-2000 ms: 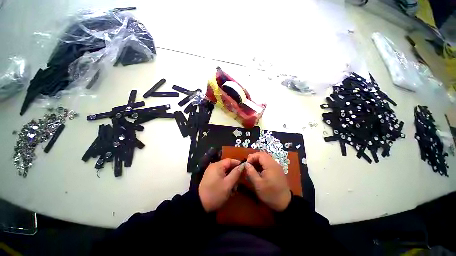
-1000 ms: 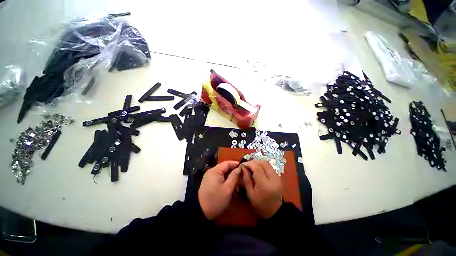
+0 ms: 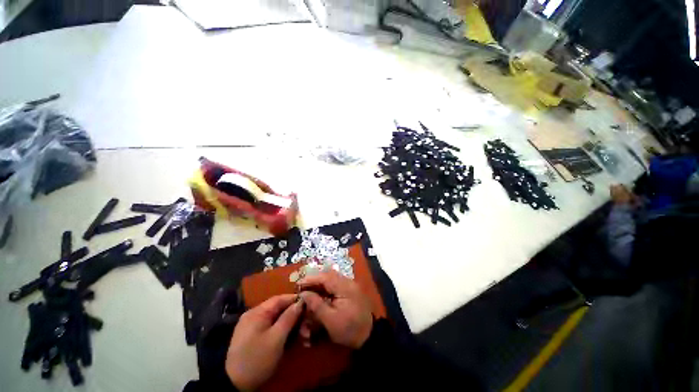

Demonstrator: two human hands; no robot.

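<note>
My left hand [image 3: 260,342] and my right hand [image 3: 341,312] meet over the brown mat [image 3: 371,285], fingertips together. They pinch a small dark piece that looks like a black strap; the fingers hide most of it. The backing washers [image 3: 318,251] lie heaped just beyond my fingers, on the brown mat and the black base mat [image 3: 224,264]. Black straps [image 3: 60,331] lie in a loose pile at the left.
A red and yellow tape dispenser [image 3: 257,200] stands behind the mats. A large pile of tabs with silver dots [image 3: 426,174] and a smaller pile [image 3: 517,176] lie to the right. A plastic bag of strips [image 3: 46,149] is at far left. Another person's hand [image 3: 622,194] rests at the far right table edge.
The view has turned right and up, so the table's contents shift left and another person shows at right. My hands stay together over the brown mat.
</note>
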